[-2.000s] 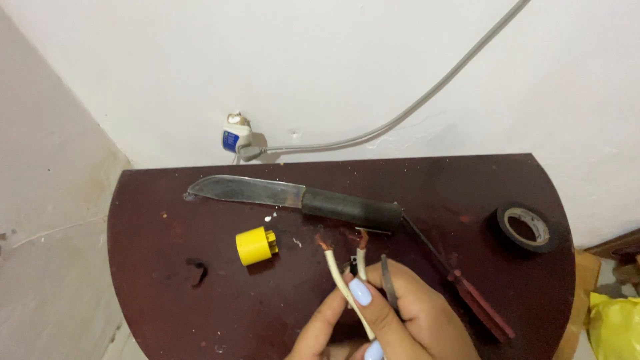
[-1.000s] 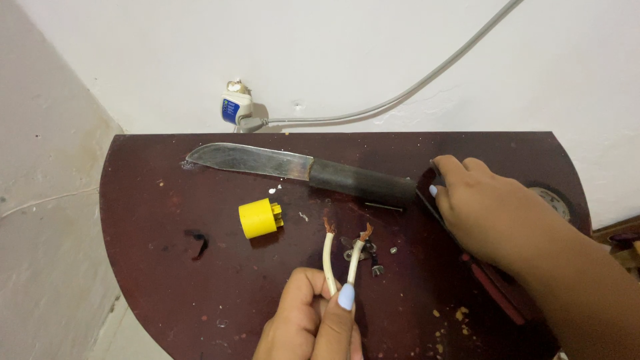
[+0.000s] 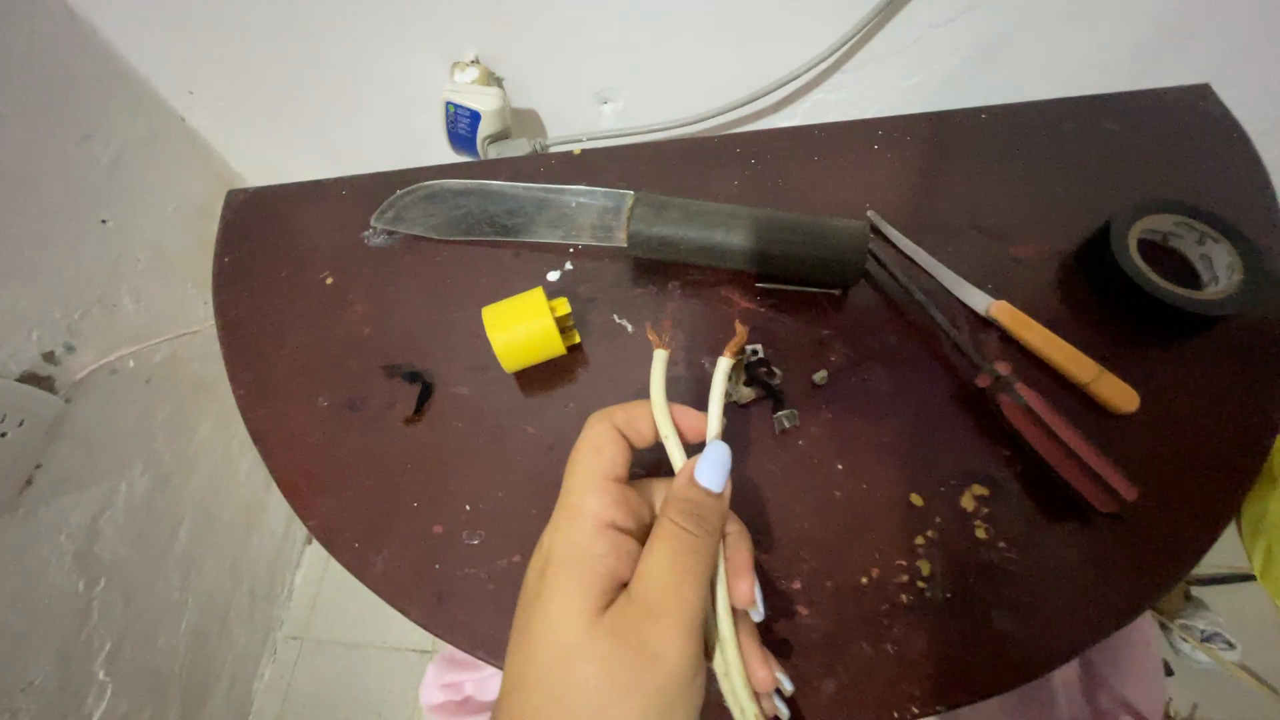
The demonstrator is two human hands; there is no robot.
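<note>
My left hand [image 3: 640,560] pinches a white two-core electrical cable [image 3: 665,405] near its split end, above the dark table. Both cores point away from me and show bare, frayed copper strands. Just behind them lie small metal and black parts [image 3: 765,380]. A yellow plastic plug part [image 3: 527,330] rests to the left. Farther back is a large knife [image 3: 520,212] with a dark handle. My right hand is out of view. On the right lie an orange-handled knife [image 3: 1065,355] and a dark red-handled tool [image 3: 1065,440], its narrow end by the large knife's handle.
A roll of black tape [image 3: 1185,258] sits at the table's right. A black scrap [image 3: 412,388] lies on the left, with crumbs [image 3: 975,500] at the right front. Behind the table [image 3: 380,480], a white plug adapter [image 3: 477,115] with a grey cord is in the wall.
My right hand, over the tools at the right one second ago, has left the view. The orange-handled knife now shows beside the red-handled tool. My left hand still holds the cable.
</note>
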